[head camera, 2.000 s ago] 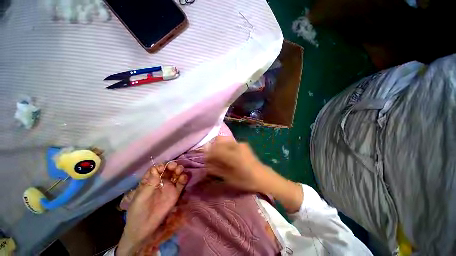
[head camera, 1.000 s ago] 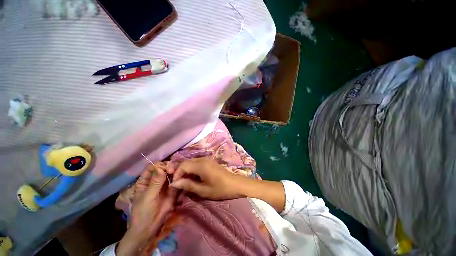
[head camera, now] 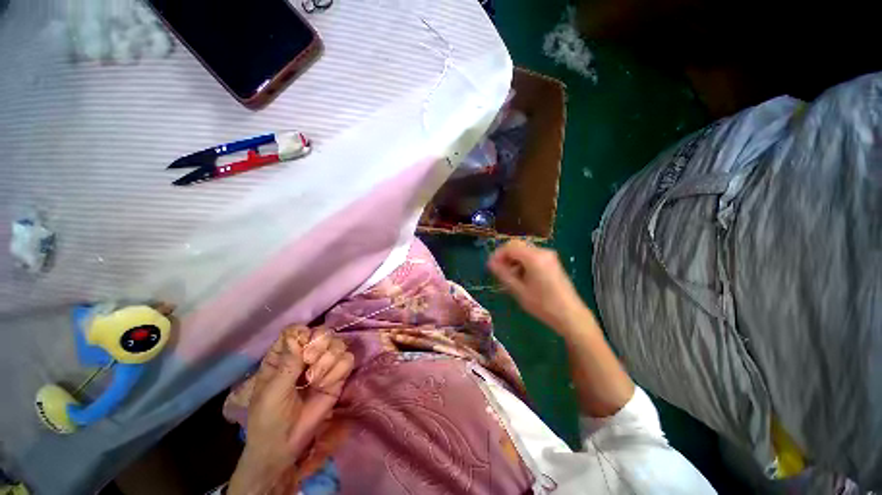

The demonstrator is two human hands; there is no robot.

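Observation:
My left hand (head camera: pixel 305 372) is over the apron at lower centre, fingers curled and pinched on a fine pale thread (head camera: pixel 372 315). The thread runs from it up and right toward my right hand (head camera: pixel 534 280), which is held out over the green floor with its fingers closed; the far end of the strand is very faint. No needle can be made out clearly. A blue and yellow plush toy (head camera: pixel 121 358) with a red-and-black eye spot lies on the table at left. Thread snips (head camera: pixel 242 159) lie on the striped cloth, blades pointing left.
A phone (head camera: pixel 242 43) and white stuffing (head camera: pixel 111 29) are at the table's top. A small white wad (head camera: pixel 32 244) lies at far left. Loose thread (head camera: pixel 440 77) lies near the table corner. An open cardboard box (head camera: pixel 537 164) and a large grey sack (head camera: pixel 745 280) stand at right.
My right hand has moved from beside my left hand out to the right, and the thread now stretches between them. The view has shifted slightly; the toy and snips lie as before.

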